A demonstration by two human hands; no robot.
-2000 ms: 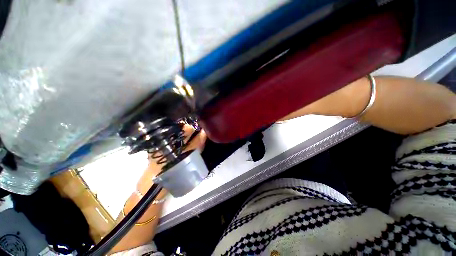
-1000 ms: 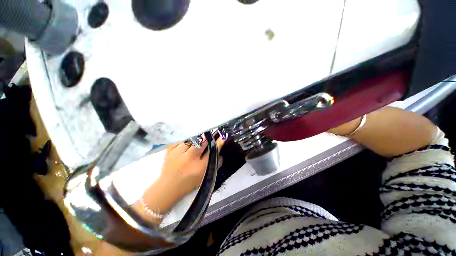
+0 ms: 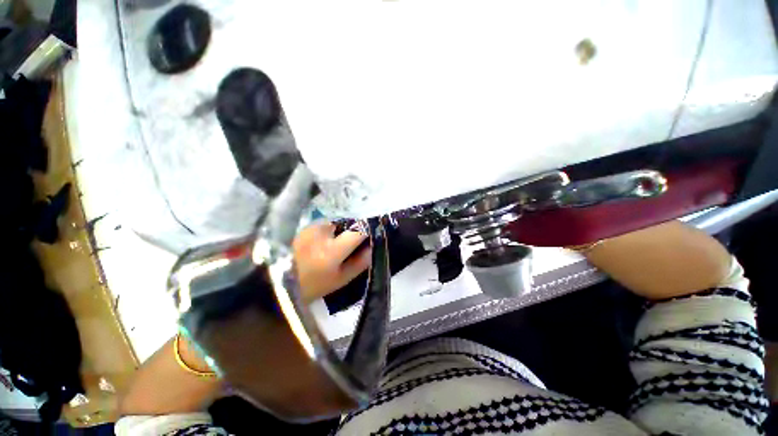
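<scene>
A small black fabric piece (image 3: 408, 255) lies on the white table under the front of the white sewing machine head (image 3: 478, 94). My left hand (image 3: 324, 258) is at the fabric's left part, with its fingers near the needle area; the curved chrome loop hides part of the hand and wrist, so its grip is unclear. My right forearm reaches in from the right, but the hand itself is hidden behind the machine's dark red part (image 3: 627, 209) and the tension assembly (image 3: 490, 234).
The chrome loop (image 3: 247, 341) hangs at the lower left of the head. A grey-white cap (image 3: 502, 271) sits below the tension spring. Dark cloth (image 3: 34, 247) is heaped at the left by the wooden strip (image 3: 84, 298). The table's grey edge (image 3: 461, 317) runs before my lap.
The view has shifted, bringing the chrome loop and more of the machine's front into sight. More black fabric now shows beside my left hand. My right hand stays hidden behind the machine.
</scene>
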